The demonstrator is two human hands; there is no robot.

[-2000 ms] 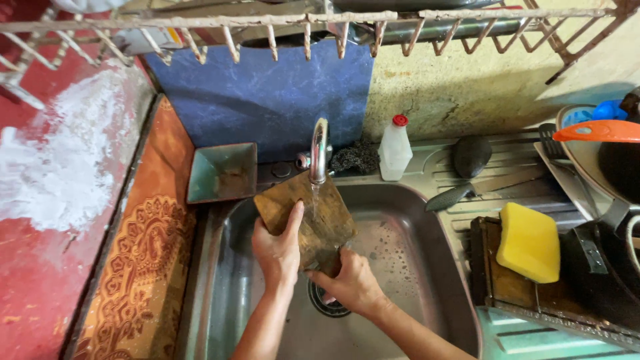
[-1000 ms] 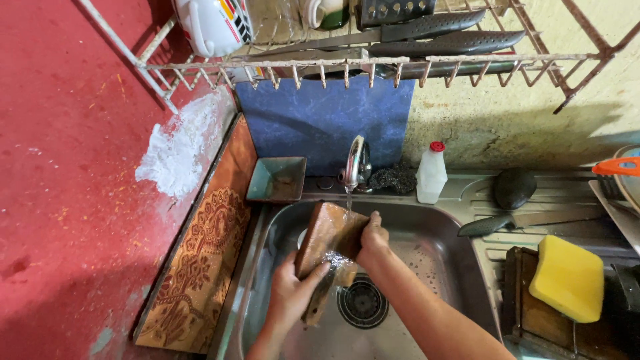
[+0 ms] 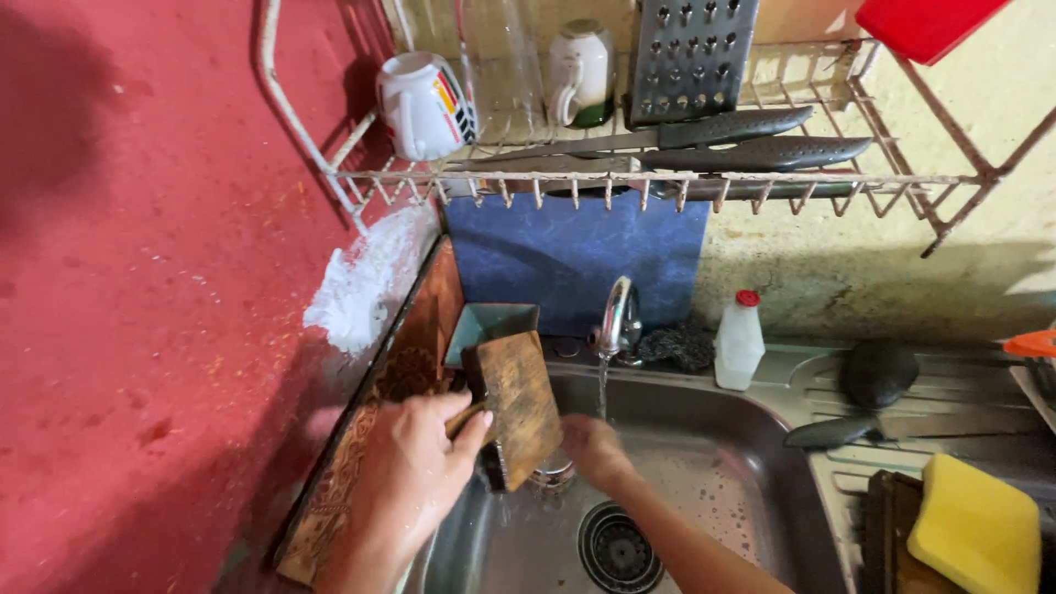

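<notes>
My left hand (image 3: 421, 462) grips a short handle-like part of a wet, stained wooden block (image 3: 518, 404), tilted over the left side of the steel sink (image 3: 742, 462). Close by the block's right edge is my right hand (image 3: 596, 450), blurred, with its fingers hard to make out; whether it touches the block cannot be told. Water runs from the chrome faucet (image 3: 619, 318) just above the right hand. Partly hidden under the block, a round metal-rimmed item (image 3: 553, 474) lies in the sink, left of the drain strainer (image 3: 620, 546).
A green square dish (image 3: 487, 322) sits behind the sink, left of a scouring pad (image 3: 672, 346) and a red-capped bottle (image 3: 739, 342). Rightward lie a knife (image 3: 833, 431) and a yellow sponge (image 3: 973, 524). Overhead, a wire rack (image 3: 643, 183) holds mugs, knives and a grater (image 3: 693, 58).
The wooden block has moved left from under the faucet, held by the left hand. The right hand, on the block earlier, is now beside its edge. The view has shifted up and left.
</notes>
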